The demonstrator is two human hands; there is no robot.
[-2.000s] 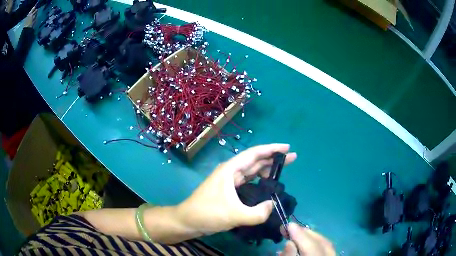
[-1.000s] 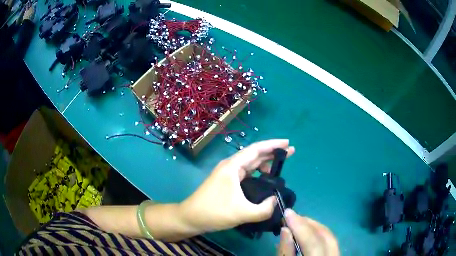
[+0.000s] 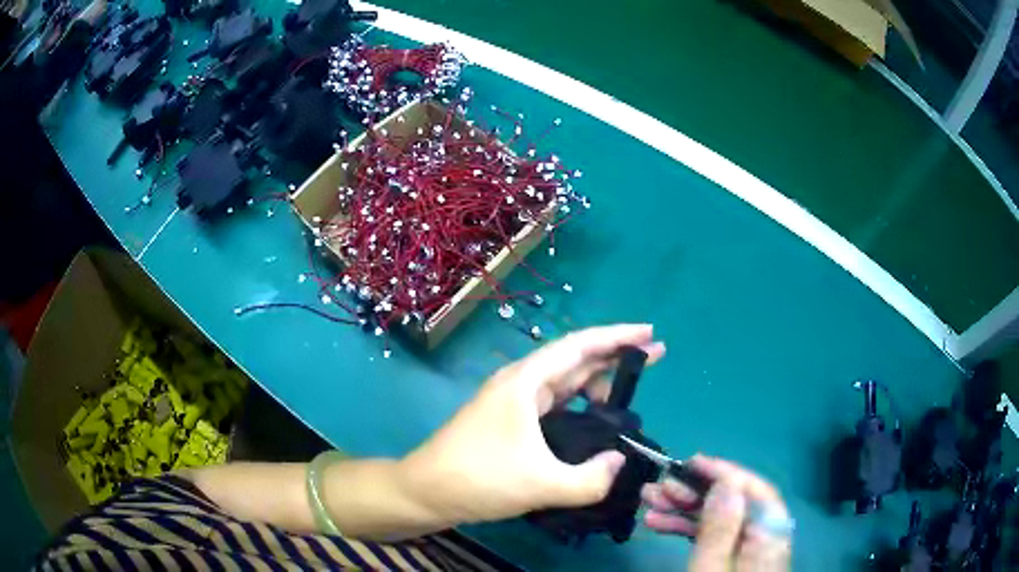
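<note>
My left hand (image 3: 508, 436) holds a black motor unit (image 3: 587, 436) near the bench's front edge, fingers around its body, with the black shaft tube (image 3: 628, 378) pointing up. My right hand (image 3: 726, 514) holds a slim metal tool (image 3: 654, 453) with a dark handle end. The tool's tip touches or overlaps the unit just below the tube; contact is hard to tell. The right hand is slightly blurred. My left palm partly hides the unit.
A cardboard tray (image 3: 447, 324) heaped with red lead wires (image 3: 430, 212) stands beyond my left hand, a wire bundle (image 3: 397, 73) behind it. Black units lie at upper left (image 3: 212, 179) and right (image 3: 877, 458). A carton (image 3: 45, 413) holds yellow parts (image 3: 145, 425) at lower left.
My right hand has moved right and turned, so the tool now lies flatter, slanting down to the right. My left hand still holds the unit, with its tube tilted slightly more right.
</note>
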